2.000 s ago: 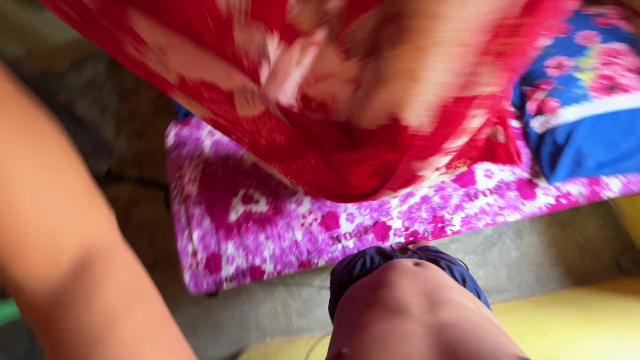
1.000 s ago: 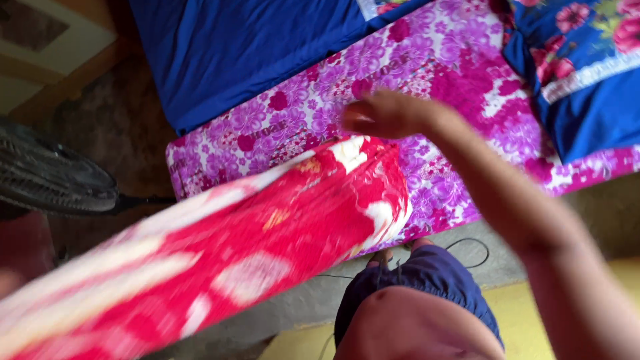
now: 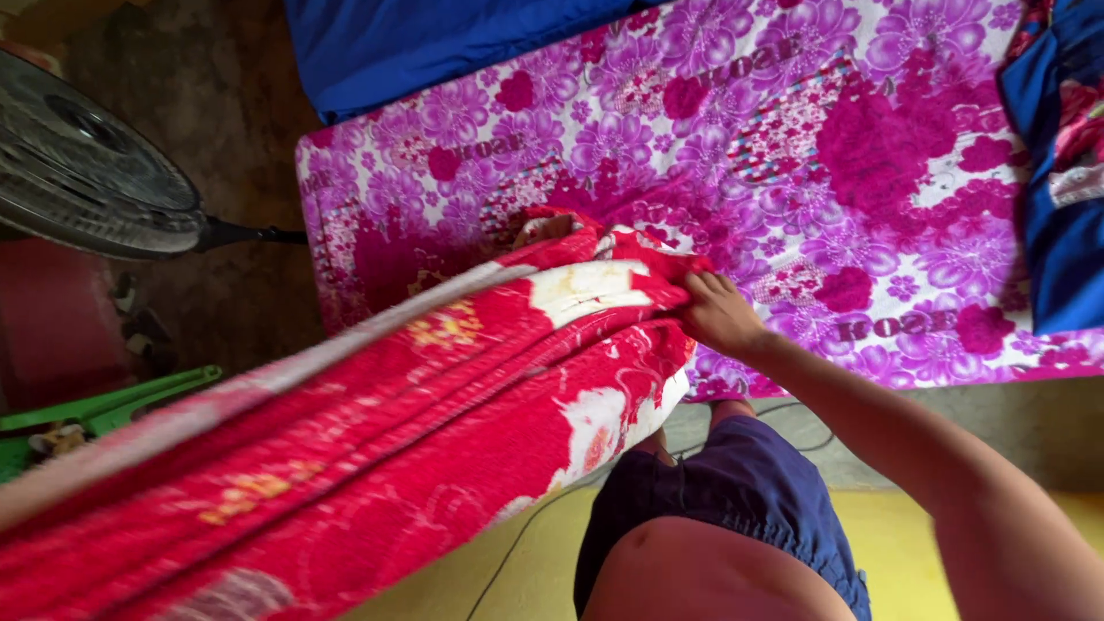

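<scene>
My right hand (image 3: 720, 315) is closed on the bunched right end of a red blanket (image 3: 414, 414) with white and yellow patterns. The blanket stretches from there to the lower left edge of the view, folded lengthwise and partly blurred. Its gathered end lies over a mattress with a purple and white floral cover (image 3: 897, 259). A small skin-toned patch (image 3: 545, 228) shows in a fold at the blanket's far side; it may be part of my left hand, which is otherwise hidden, so its grip cannot be made out.
A black electric fan (image 3: 95, 164) stands left of the mattress, near a green plastic object (image 3: 164, 397). Blue cloth (image 3: 448, 52) lies along the far side, and blue floral cloth (image 3: 1065, 250) at the right. A thin cable (image 3: 526, 535) runs across the floor by my legs.
My right hand was above the mattress, off the blanket, one second ago; now it holds the blanket's end. The blanket was raised in front of me two seconds ago and now stretches to the lower left.
</scene>
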